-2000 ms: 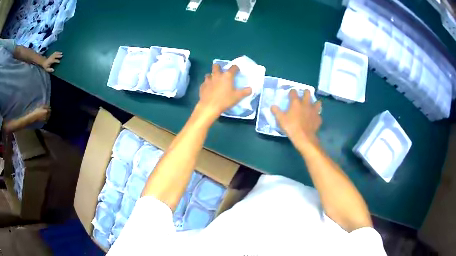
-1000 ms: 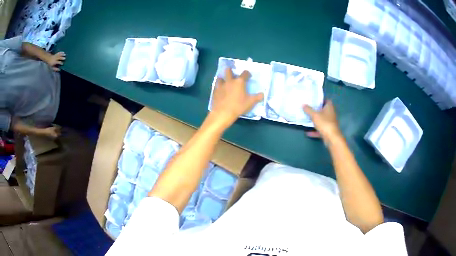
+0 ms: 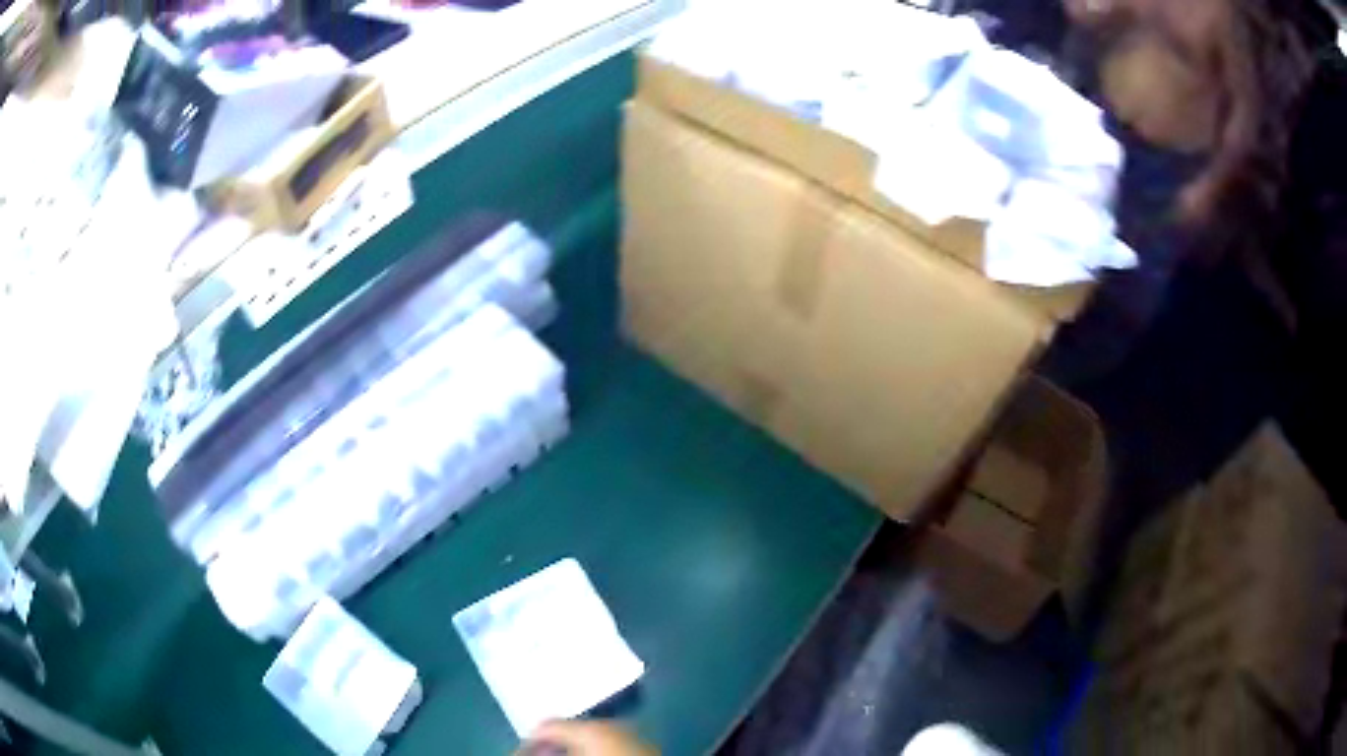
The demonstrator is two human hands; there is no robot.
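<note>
A white blister tray (image 3: 550, 647) lies on the green bench at the bottom centre. A second white tray (image 3: 343, 682) lies to its left. My right hand (image 3: 588, 737) shows only in part at the bottom edge, right at the near edge of the first tray. It is blurred and cut off, so its grip on the tray cannot be told. My left hand is out of the picture.
Nested tray stacks (image 3: 399, 458) lie across the bench. A large brown carton (image 3: 813, 281) with white wrapping on top stands at the bench's right edge. Open cartons (image 3: 1019, 502) are on the floor at right. A small box (image 3: 318, 148) is at the upper left.
The view has swung to the right. The filled trays and the open carton of wrapped units have left the picture. My left hand has gone out of view; my right is now beside an open tray.
</note>
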